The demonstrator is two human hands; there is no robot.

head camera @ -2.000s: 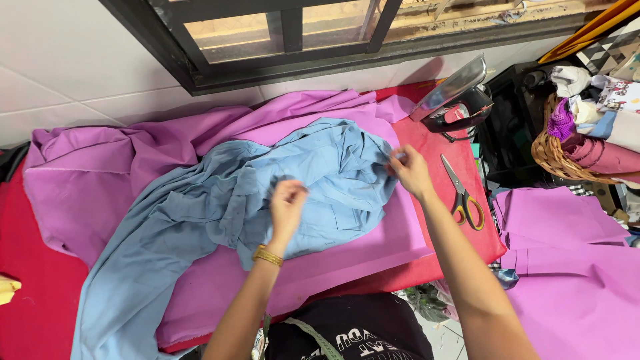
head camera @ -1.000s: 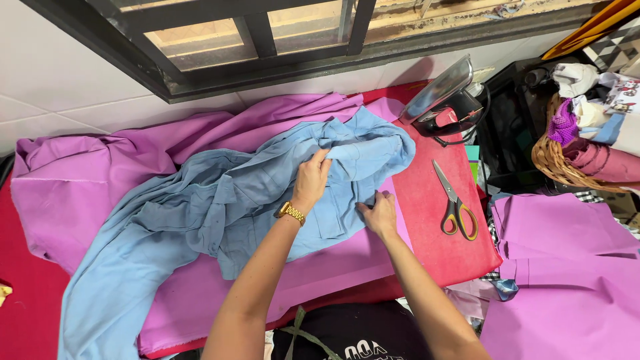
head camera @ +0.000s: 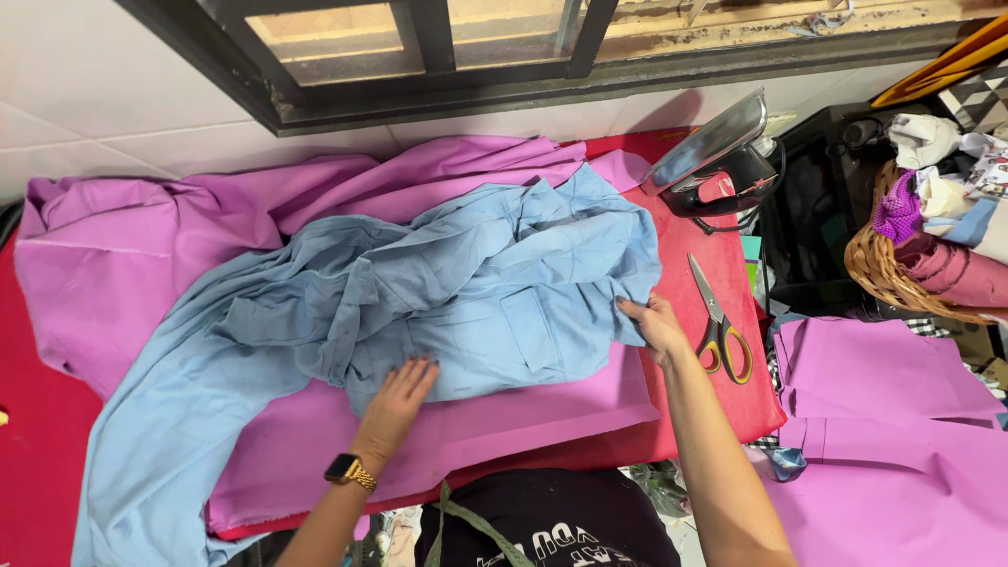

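Note:
A light blue garment [head camera: 472,315] with a patch pocket lies rumpled over purple fabric [head camera: 551,413] on a red-covered table [head camera: 697,394]. Its long blue part hangs toward the lower left. My left hand [head camera: 398,402] rests flat, fingers spread, on the garment's near edge and grips nothing. At the garment's right edge, my right hand [head camera: 652,319] pinches the blue cloth between thumb and fingers. Scissors [head camera: 718,327] with black and yellow handles lie on the red cover, right of my right hand, their blades slightly apart.
A clothes iron [head camera: 713,169] stands on its heel at the back right, its cord beside it. Beyond the table's right edge are a wicker basket [head camera: 882,272] of cloth pieces and purple fabric sheets [head camera: 882,370]. A dark-framed window [head camera: 433,94] borders the back wall.
The garment now lies more spread out, with its pocket showing. My left hand has moved from the middle of the garment to its near edge; my right hand has moved to its right edge.

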